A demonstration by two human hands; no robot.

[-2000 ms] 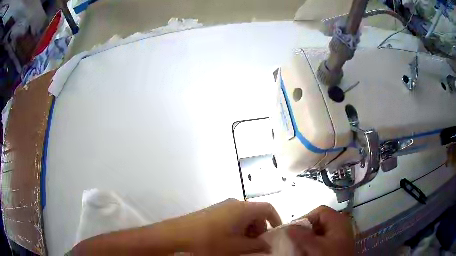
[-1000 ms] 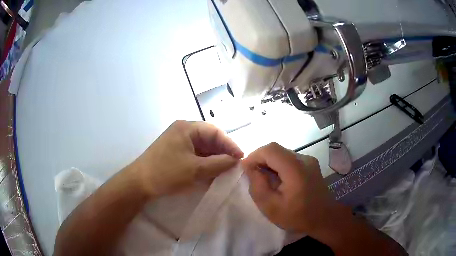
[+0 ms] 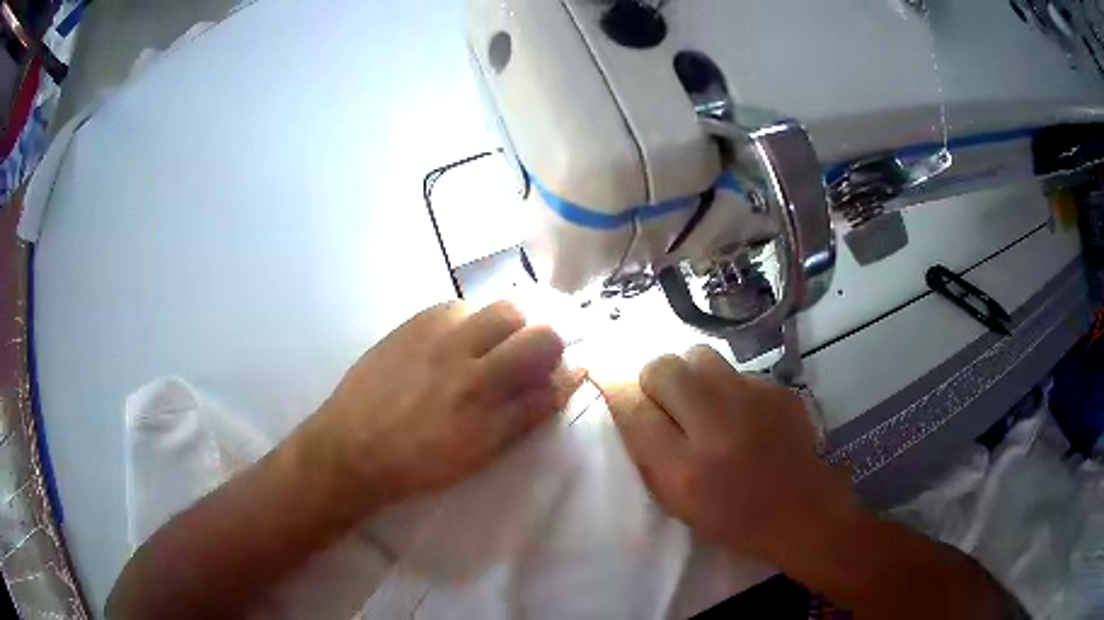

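A thin white fabric piece hangs from my hands over the table's front edge, and a corner of it lies on the table at the left. My left hand pinches its upper edge, just in front of the needle area. My right hand grips the same edge close beside the left fingertips. The sewing machine head with a blue stripe stands just beyond my hands. The presser foot and needle area is in lamp glare and hard to make out.
Black thread snips lie on the white table at the right. A curved metal guard stands out on the machine head. A grey ruler strip runs along the front edge. White cloth is heaped below at the right.
Since one second ago, my hands have closed in on the fabric edge near the needle area, and the fingers are more curled. The hinged metal guide is now mostly hidden behind my right hand. The view has shifted slightly.
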